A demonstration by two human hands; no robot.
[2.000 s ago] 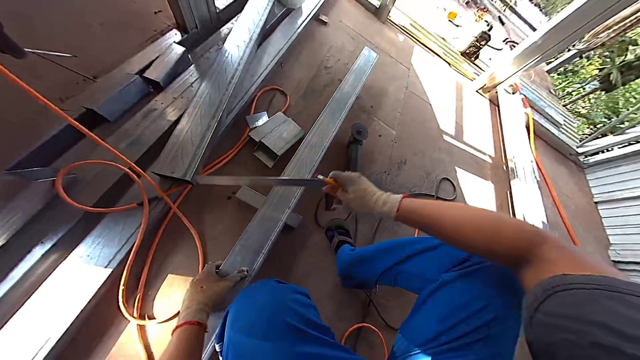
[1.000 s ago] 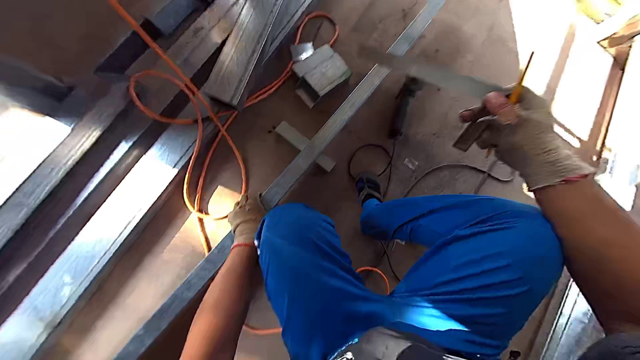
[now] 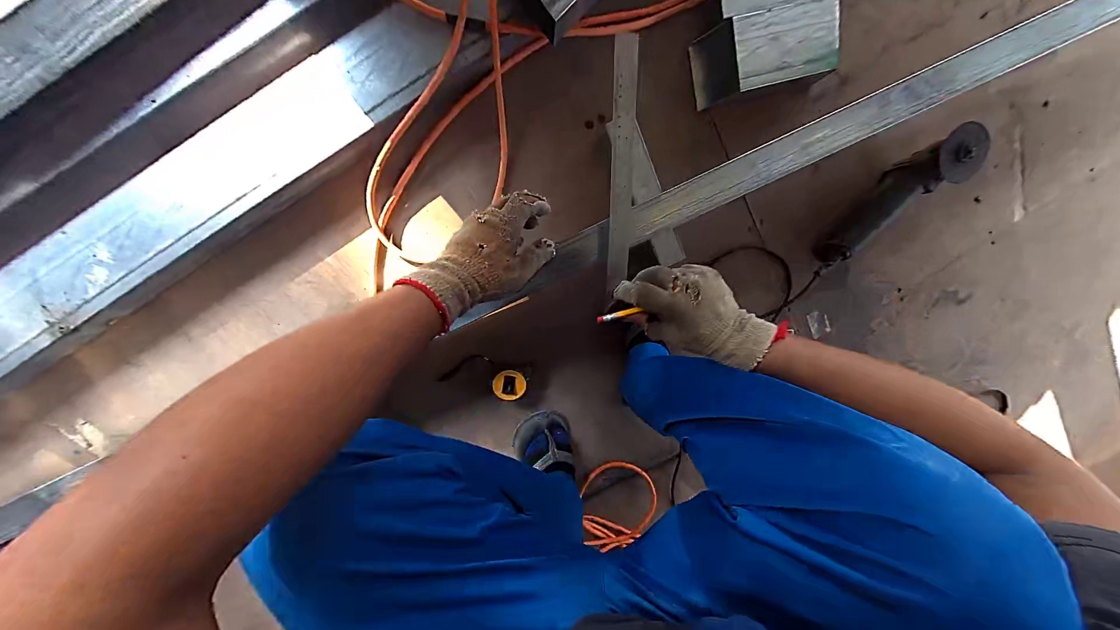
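My right hand point(image 3: 691, 311), in a knit work glove, holds a pencil point(image 3: 622, 314) and the lower end of a metal try square point(image 3: 623, 157). The square's blade lies across a long galvanized steel profile point(image 3: 822, 136). My left hand point(image 3: 494, 254), also gloved, is over the profile left of the square, fingers spread and partly curled; whether it touches the metal is unclear. A shorter metal piece point(image 3: 646, 171) lies crosswise under the profile. The square's stock is mostly hidden by my right hand.
An angle grinder point(image 3: 892, 197) lies at the right with its black cord. An orange hose point(image 3: 389, 166) loops at the upper left, beside large steel profiles point(image 3: 219, 166). A short box-section offcut point(image 3: 783, 44) is at the top. A yellow tape measure point(image 3: 509, 385) sits near my shoe point(image 3: 544, 437).
My right hand has come down from the right with the square, which now lies across the profile. My left hand has moved up along the profile. The view has shifted closer.
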